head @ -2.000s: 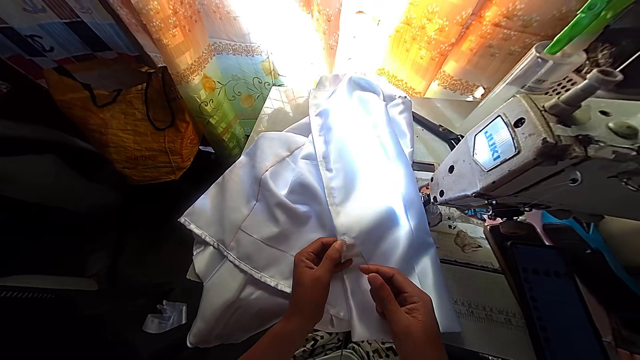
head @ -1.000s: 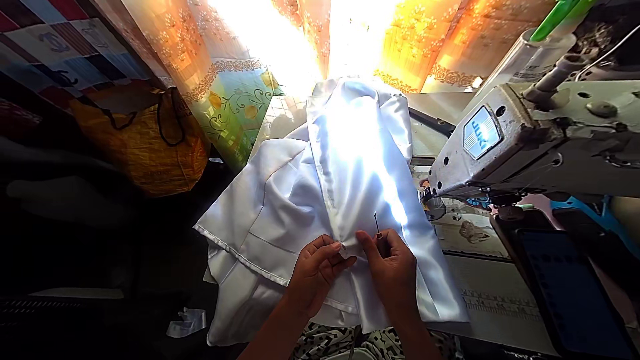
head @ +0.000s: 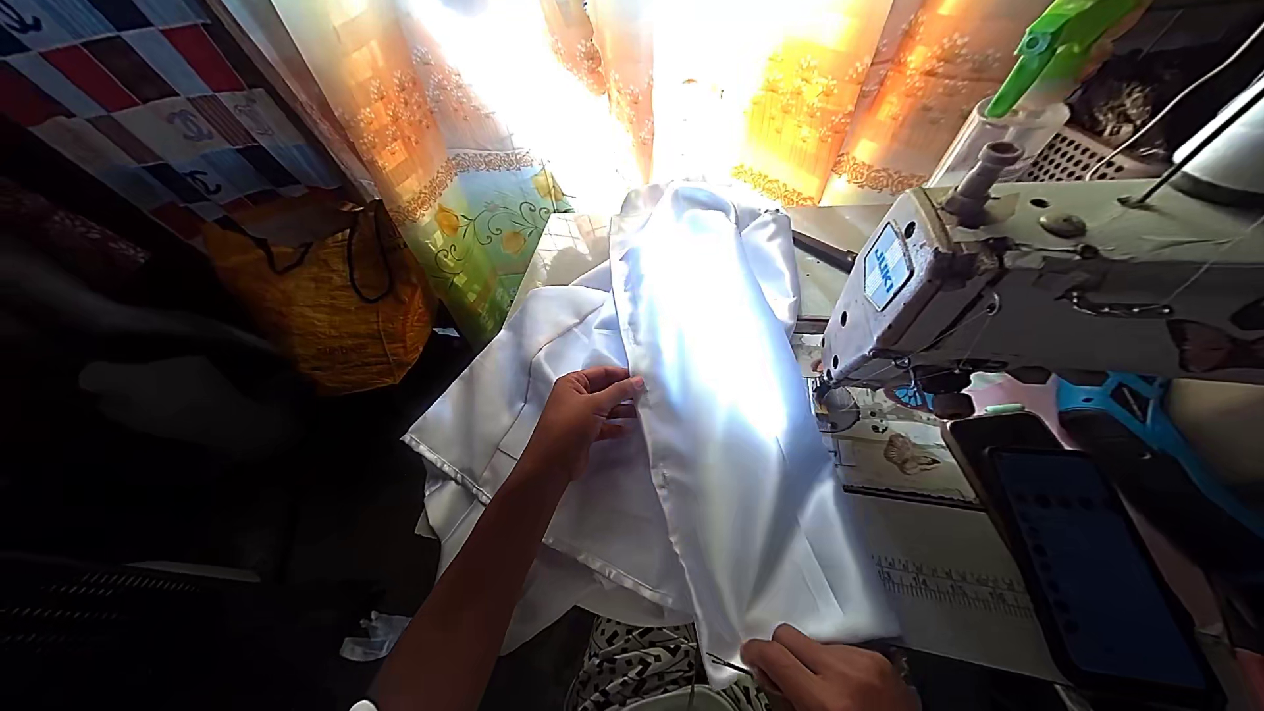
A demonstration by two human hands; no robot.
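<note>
White satin fabric with stitched seams and folded edges is draped over the sewing table and hangs off its near side. Partway up one long folded edge, my left hand pinches the cloth between thumb and fingers. My right hand is at the lower corner of that same strip, its fingers closed on the fabric. A small dark thin tool sticks out to the left from the right fingers; its kind cannot be told.
A Juki sewing machine stands at the right, its needle area beside the cloth. Two phones lie near it, the larger one in front. An orange bag is at the left, and bright curtains hang behind. A green-handled tool stands in a container.
My hands were close together on the fabric edge; now they are apart, the left farther up the edge and the right down at the lower corner. The strip lies straighter between them.
</note>
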